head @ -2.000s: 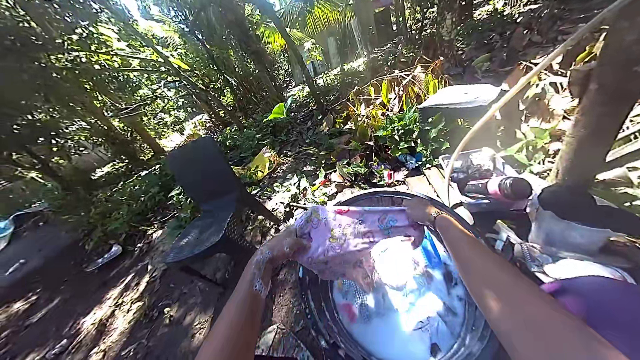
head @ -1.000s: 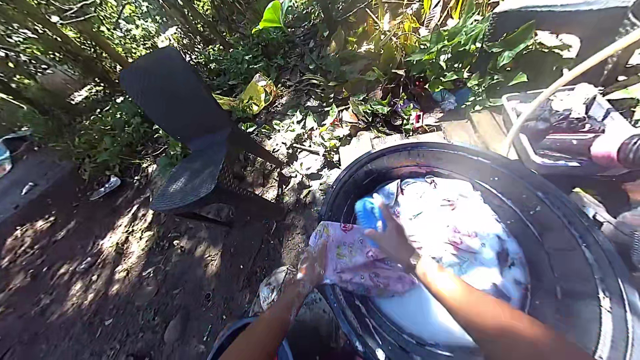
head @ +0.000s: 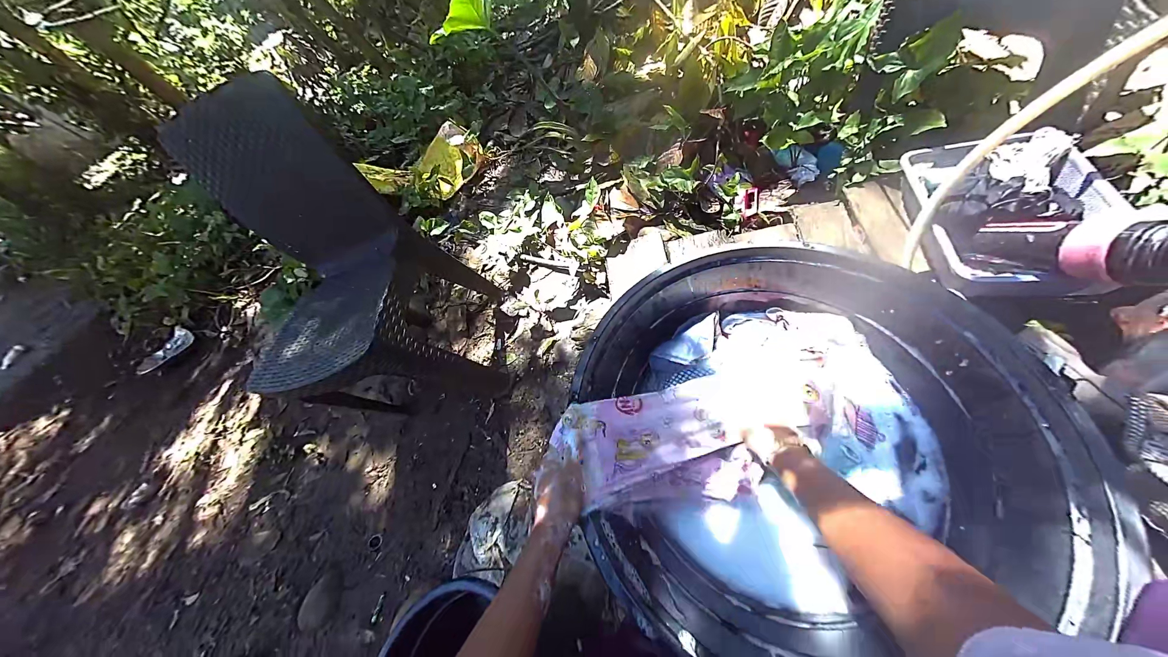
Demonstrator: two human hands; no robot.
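A wet pink printed cloth (head: 639, 443) is stretched between my hands over the left rim of a large black tub (head: 995, 411). My left hand (head: 558, 484) grips its left end at the rim, and suds show on the fingers. Glare partly hides my right hand (head: 776, 447), which holds the cloth's other end low inside the tub. Wet clothes (head: 858, 401) lie in cloudy, soapy water (head: 748, 547) beneath and beyond my right hand. No blue brush can be seen in this frame.
Left of the tub stands a dark woven-pattern plastic chair (head: 319, 328) on bare soil. A dark bucket (head: 438, 620) sits at the bottom edge. At right, a pale hose (head: 1022, 119) arches before a plastic basket (head: 967, 265) of dark items.
A blue brush was in my right hand one second ago; now that hand holds the cloth. The cloth is stretched out farther to the right. The view had tilted down earlier.
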